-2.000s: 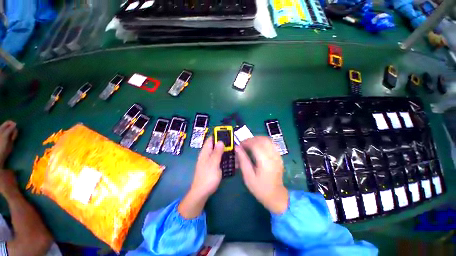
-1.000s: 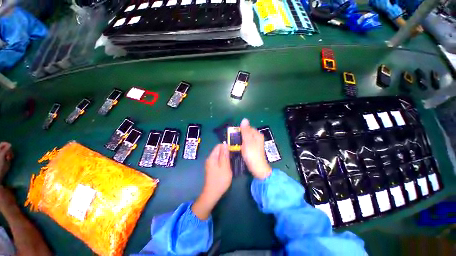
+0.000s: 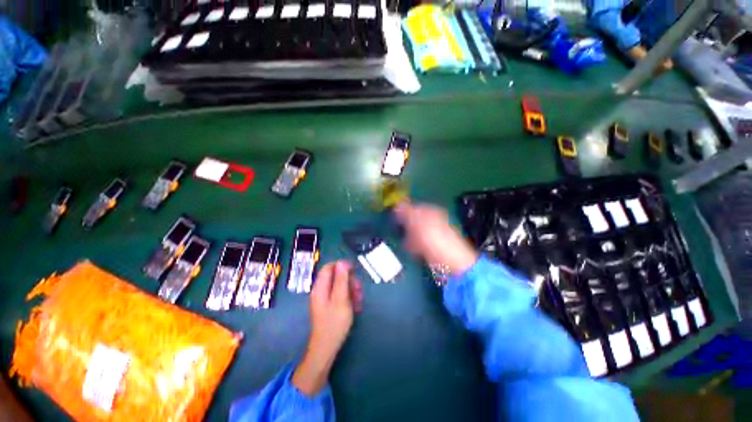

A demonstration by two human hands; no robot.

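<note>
My right hand (image 3: 430, 235) is blurred and reaches forward. It holds a phone with a yellow frame (image 3: 392, 194), also blurred, by its lower end. My left hand (image 3: 331, 298) is low over the bench with its fingers close together; whether it holds anything is unclear. Between the hands lie a white flat part (image 3: 380, 261) and small dark flat pieces (image 3: 359, 240). A part-assembled phone body (image 3: 303, 260) lies left of them, beside several more. Another phone body, partly hidden, lies under my right forearm.
An orange bag (image 3: 132, 350) is at the near left, a black blister tray (image 3: 577, 255) at the right. A red front housing (image 3: 237, 175) and phones lie on the green belt. Stacked trays (image 3: 272, 70) stand at the far side. Another worker's arm (image 3: 618, 25) is at the far right.
My hands have moved apart. My right hand has carried the yellow-framed phone forward, away from my left hand. The white part between them shows again. The whole view has shifted.
</note>
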